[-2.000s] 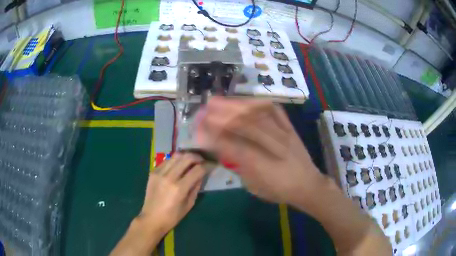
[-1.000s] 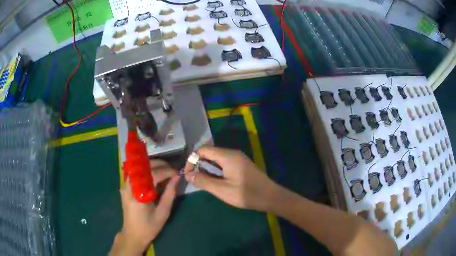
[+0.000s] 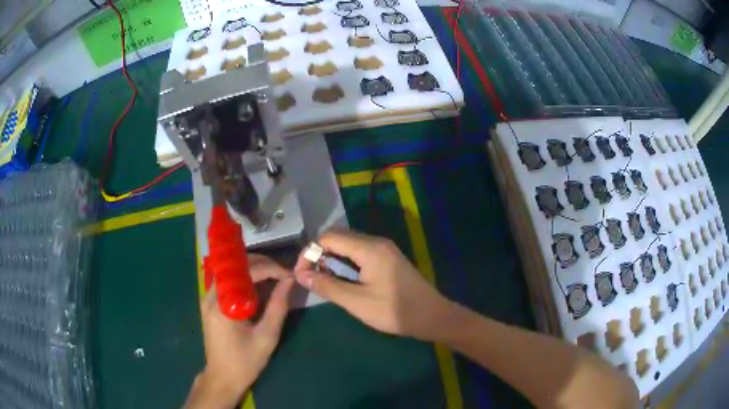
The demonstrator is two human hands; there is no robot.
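Observation:
The toggle-clamp test fixture (image 3: pixel 216 96) stands in front of me, its red handle (image 3: pixel 232 275) tilted down towards me. My right hand (image 3: pixel 376 275) pinches a slim test probe or connector with a pale tip (image 3: pixel 314 253) at the fixture's front edge. My left hand (image 3: pixel 244 319) lies behind and below the red handle. Its thumb and fingertips meet close to the right fingertips; whether they hold a component or lead is too small to tell. The fixture's front seat is hidden by the handle and hands.
A white foam tray (image 3: pixel 340 108) with dark components lies behind the fixture; another (image 3: pixel 571 216) lies at the right. Clear blister trays are at the left (image 3: pixel 40 272) and rear right (image 3: pixel 563 64). A red wire (image 3: pixel 126 80) runs at the rear left.
The red handle has come down towards me and my right hand has moved off it to the front edge, pinching the pale-tipped piece. The view has shifted; over the last second little moved.

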